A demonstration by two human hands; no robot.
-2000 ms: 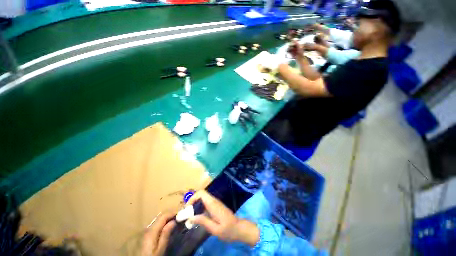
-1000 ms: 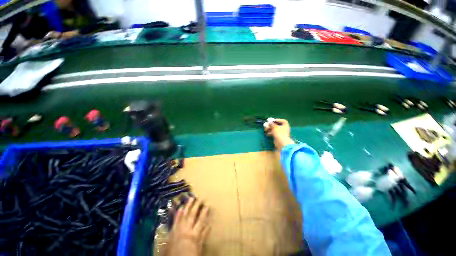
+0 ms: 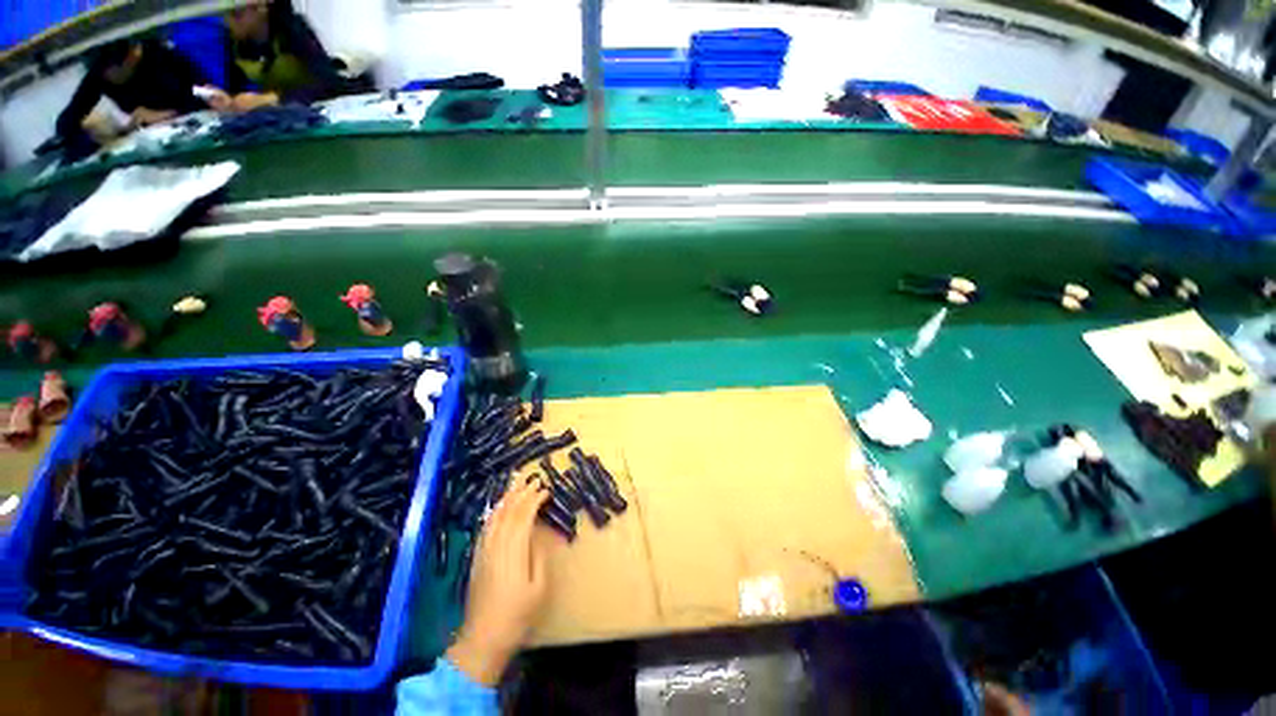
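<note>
My left hand (image 3: 507,576) lies at the left part of the tan cardboard mat (image 3: 742,490), its fingertips against loose black limb parts (image 3: 595,485). It does not visibly grip one. More black parts are heaped beside it and fill the blue tote (image 3: 406,560) at the left. Of my right hand, only a small blurred patch of skin (image 3: 999,699) shows at the bottom edge, by the dark second tote at lower right; what it does is hidden. A joined black piece with pale ends (image 3: 753,298) lies on the green belt beyond the mat.
A dark jar (image 3: 483,322) stands at the tote's back right corner. Red-topped parts (image 3: 284,320) and joined pairs (image 3: 957,290) are on the belt. A white wad (image 3: 893,420), white bottles (image 3: 975,488) and a blue cap (image 3: 849,595) are at right. People sit across the belt.
My right hand has left the joined piece on the belt and drawn back to the bottom edge. The piece stays there. Several black parts now lie spread on the mat by my left hand.
</note>
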